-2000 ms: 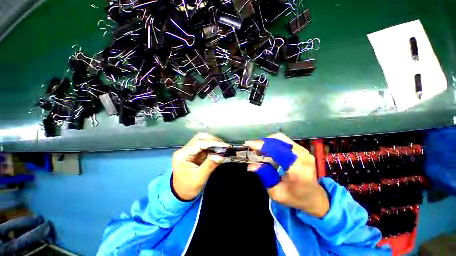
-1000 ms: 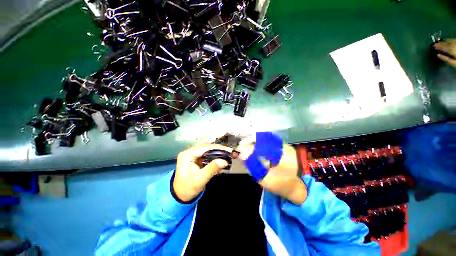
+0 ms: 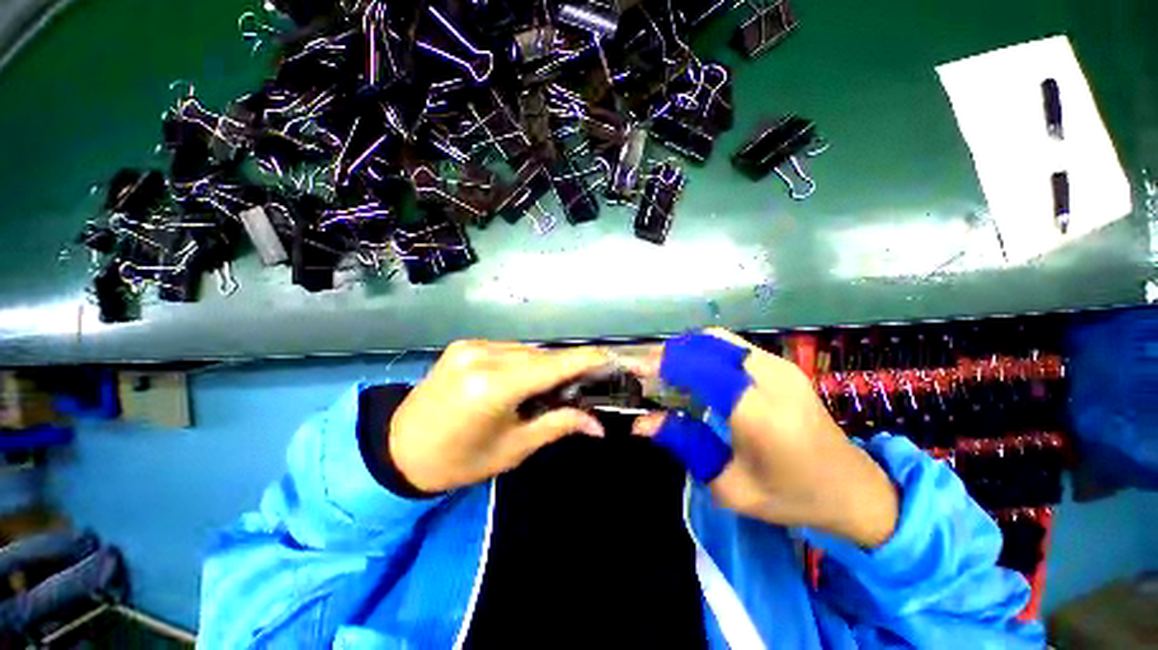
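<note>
A small dark part [image 3: 591, 391] is held between the fingertips of both my hands, just below the bench's front edge. My left hand [image 3: 489, 413] grips its left side, thumb below and fingers above. My right hand [image 3: 775, 438], with blue finger wraps [image 3: 706, 376] on its fingers, grips its right side. A pale strip shows at the part's lower edge. The fingers hide much of it, so I cannot tell whether a clip is on it. Loose black binder clips [image 3: 432, 140] with silver handles lie in a large heap on the green bench [image 3: 864, 152].
A white paper sheet [image 3: 1016, 127] with two dark marks or parts lies right of the heap. One clip [image 3: 777, 147] lies apart from the heap. An orange-red tray [image 3: 1035, 578] with rows of clips is low at my right. Blue fabric is at the far right edge.
Since one second ago my right hand has closed on the part's right side beside my left. The other person's hand at the right edge is out of view. The view has shifted.
</note>
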